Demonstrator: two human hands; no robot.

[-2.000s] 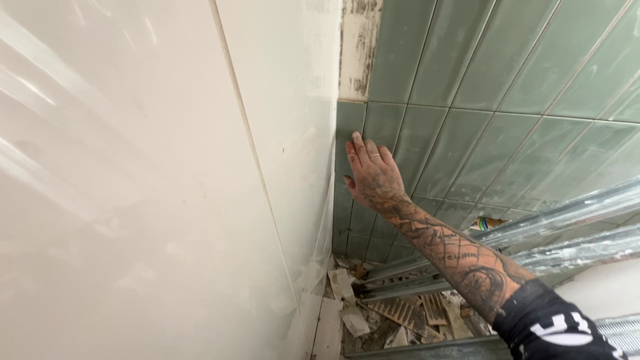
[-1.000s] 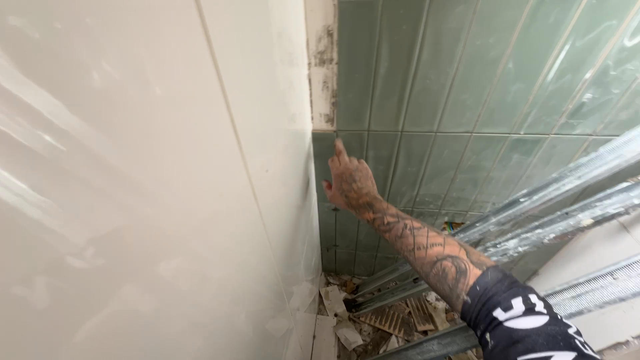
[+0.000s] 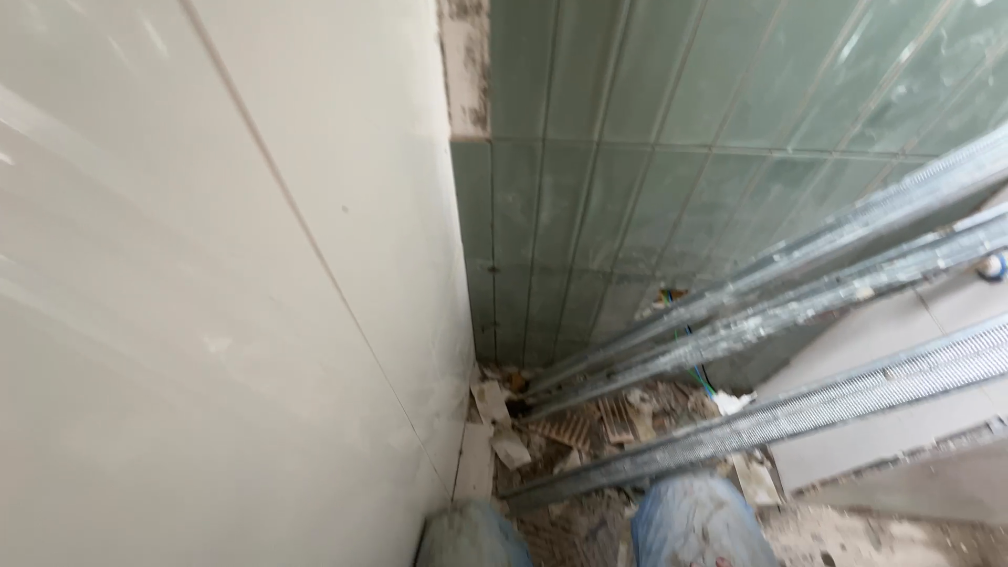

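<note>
Neither of my hands is clearly in view; only what may be fingertips shows at the bottom edge, over my right knee. Green vertical wall tiles (image 3: 606,205) cover the wall ahead. In the corner, above a narrow green tile (image 3: 472,181), a bare strip of wall (image 3: 469,71) bears dark adhesive marks. The large glossy white wall tiles (image 3: 331,331) on the left meet the green ones there. Metal studs (image 3: 756,315) slant across the right side, their lower ends down in the corner.
Broken tile pieces (image 3: 510,447) and rubble (image 3: 575,429) lie on the floor. Blue and green wires (image 3: 699,376) hang behind the studs. Another metal profile (image 3: 787,417) crosses low in front. My knees in dusty jeans (image 3: 701,524) are at the bottom, near a pale panel (image 3: 866,346) at right.
The tattooed arm and hand that touched the green tiles near the corner have left that spot. One second ago a finger pointed at the joint below the bare strip. My knees now show.
</note>
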